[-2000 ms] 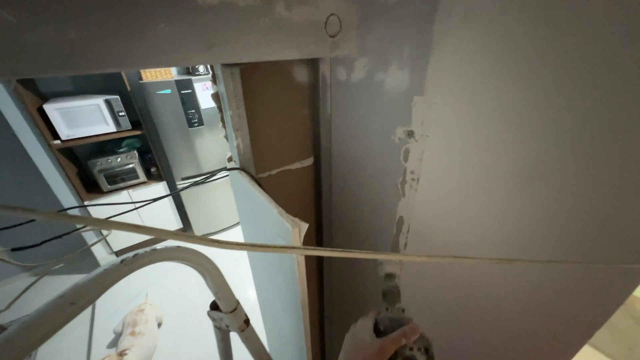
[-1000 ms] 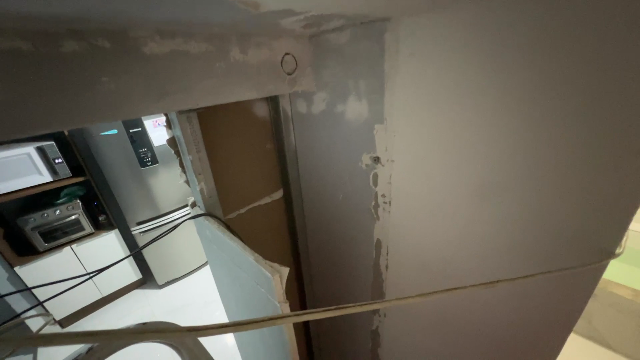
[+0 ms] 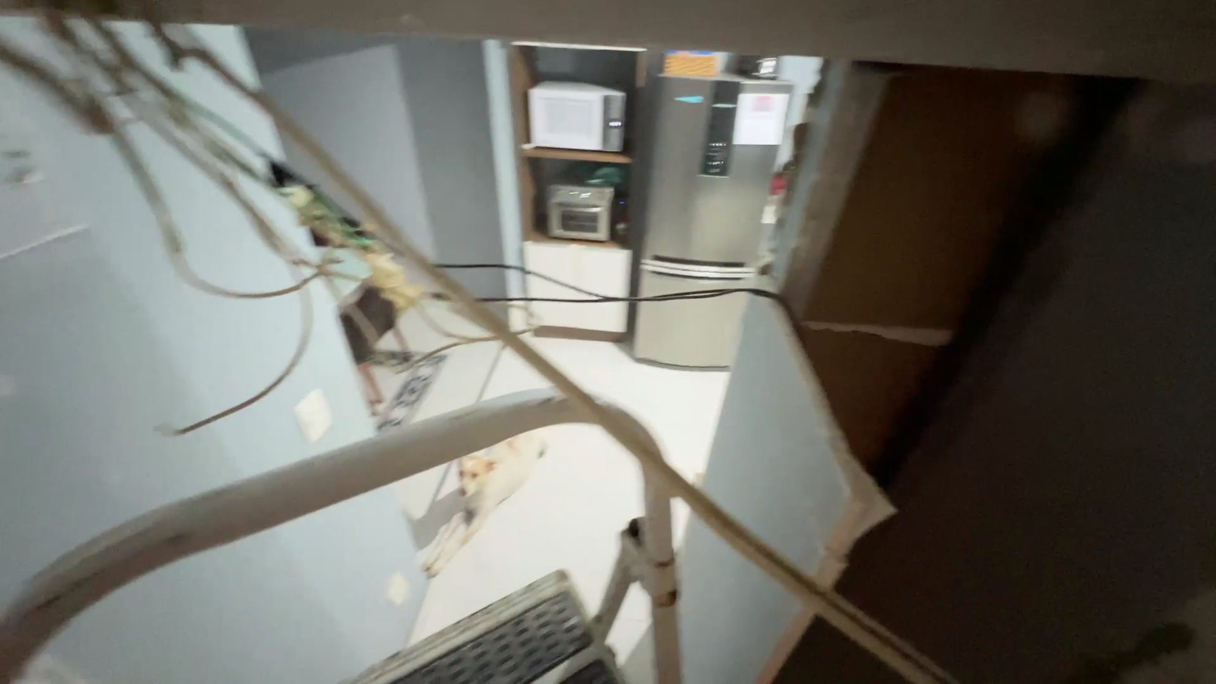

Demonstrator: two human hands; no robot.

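Observation:
Neither of my hands shows in the head view now, so what they hold or touch is hidden. Closest to the camera, a white tubular ladder rail (image 3: pixel 380 445) curves across the lower left, above a ribbed ladder step (image 3: pixel 503 636). A beige cable (image 3: pixel 532 356) runs diagonally in front of it, from upper left to lower right. Dark wall panelling (image 3: pixel 1073 380) fills the right side, beside a brown board (image 3: pixel 936 209) in an opening. The cut edge of a pale blue wall panel (image 3: pixel 826 418) stands left of that board.
Loose wires (image 3: pixel 199 152) hang at the upper left by a pale blue wall (image 3: pixel 237 494). Thin black cables (image 3: pixel 655 296) cross the opening. Beyond are a refrigerator (image 3: pixel 698 209), a microwave (image 3: pixel 575 116), a toaster oven (image 3: pixel 579 213) and a dog (image 3: pixel 499 475) lying on the white floor.
The view has swung left and down towards the ladder and floor. Two seconds ago a hand at the bottom held a roundish object against the patched wall; it is out of view now.

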